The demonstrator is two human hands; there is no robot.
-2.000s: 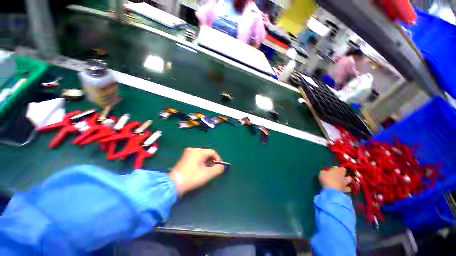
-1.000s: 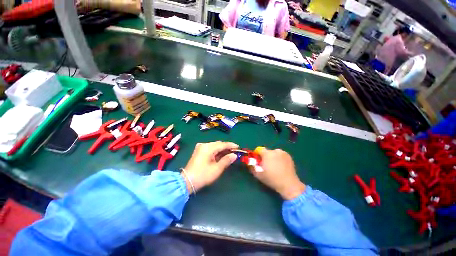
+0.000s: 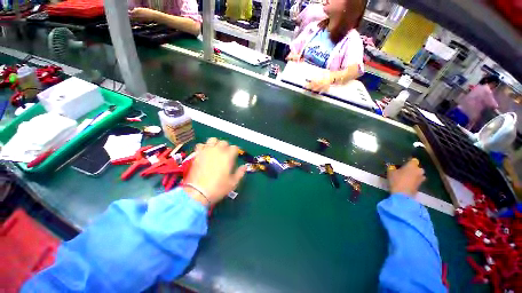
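My left hand (image 3: 214, 169) is palm down over the right end of the cluster of red clamps (image 3: 136, 162). It hides part of them, and a pale tip shows beside its wrist; whether it grips one is hidden. My right hand (image 3: 406, 177) is at the belt's near edge, its fingertips at a small dark and orange flex-cable module (image 3: 391, 167); I cannot tell if they hold it. Several flex-cable modules (image 3: 328, 173) lie in a loose row on the green bench (image 3: 275, 234). Another module (image 3: 323, 142) lies on the belt.
A bottle (image 3: 177, 123), smartphone (image 3: 94, 160), white paper (image 3: 123, 146) and green tray (image 3: 114, 106) are at left. A loose pile of red clamps (image 3: 495, 243) is at right, below a black tray (image 3: 463, 154). A person (image 3: 329, 48) sits across the belt (image 3: 275, 109).
My hands have moved apart from the middle, the left to the clamp cluster and the right to the belt. The red clamp between them no longer shows there. The view has shifted.
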